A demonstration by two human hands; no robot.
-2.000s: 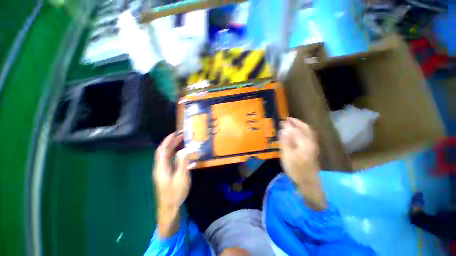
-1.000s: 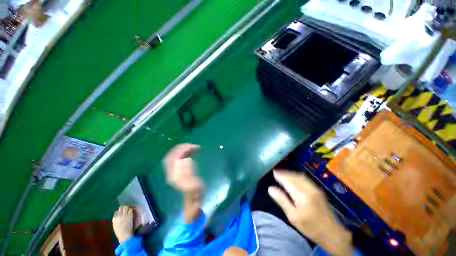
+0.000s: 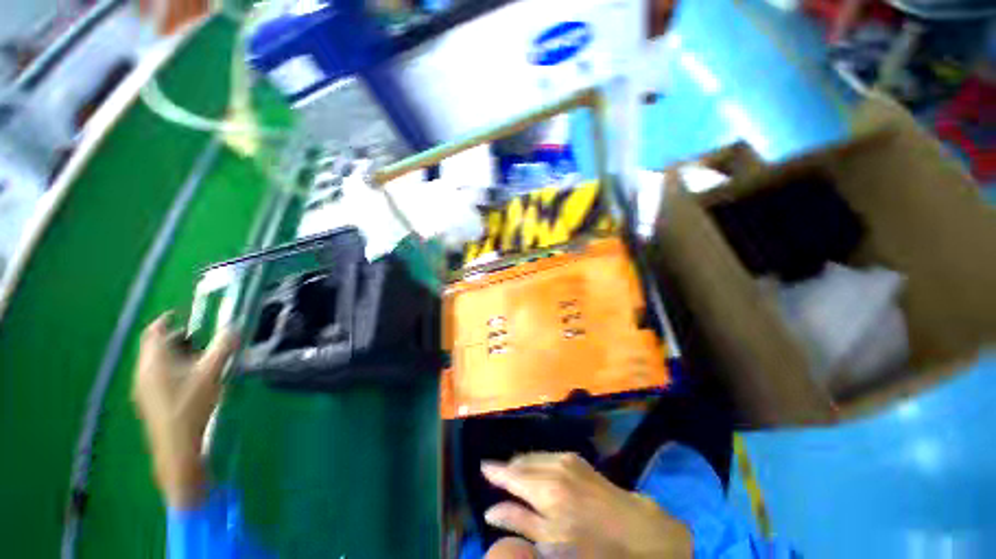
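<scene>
A black rectangular frame [image 3: 347, 286] lies slanted over the black stack [image 3: 399, 328], shifted left so that green shows through its opening. My left hand [image 3: 180, 382] is at its left end, thumb and fingers on either side of the edge; the contact is blurred. The orange fixture plate [image 3: 546, 333] lies bare in front of me. Its thin tan lid frame [image 3: 491, 140] stands open behind it. My right hand [image 3: 573, 504] is empty, fingers apart, below the plate.
Yellow-black hazard stripes [image 3: 541, 222] lie behind the plate. White cloth-like material [image 3: 377, 213] is behind the stack. An open cardboard box [image 3: 754, 366] with black and white contents stands to the right. A white beam with a blue oval logo [image 3: 644, 66] crosses the back.
Two seconds ago both hands held the sides of the orange plate, with a dark border on it. The plate is now plain. My left hand has moved to the frame at the stack; my right hand is lower.
</scene>
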